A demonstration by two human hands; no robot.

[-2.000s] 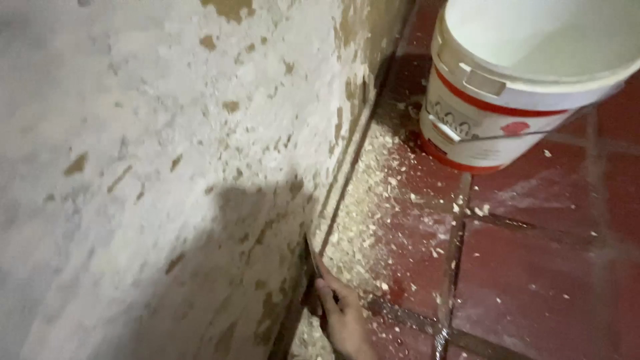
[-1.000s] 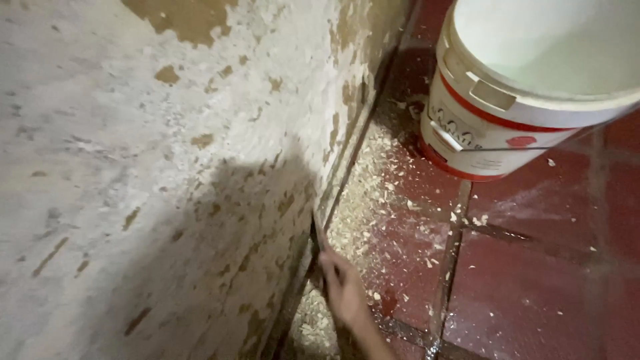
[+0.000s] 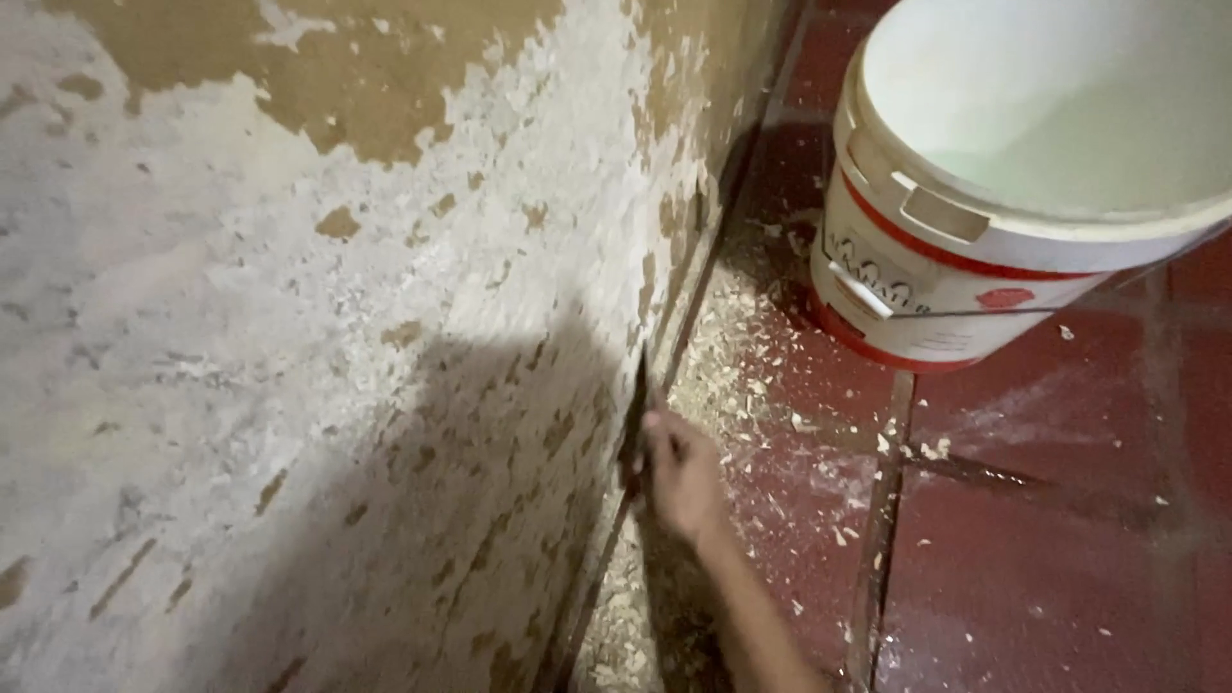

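Note:
My right hand (image 3: 685, 476) is closed around a thin dark scraping tool (image 3: 639, 390), whose exact kind I cannot tell. The tool lies against the foot of a wall (image 3: 366, 318) with patchy white and ochre paint, just above the narrow ledge at its base. Pale paint flakes (image 3: 717, 361) cover the floor beside the hand and along the wall. My left hand is not in view.
A white plastic bucket (image 3: 962, 279) with red bands and writing stands on the floor at the upper right, near the wall. Red floor tiles (image 3: 1039, 577) with dark joints carry scattered flakes. A shadow falls on the lower wall.
My right hand has moved a little farther up along the wall's foot, with the tool still in it. The view has shifted slightly.

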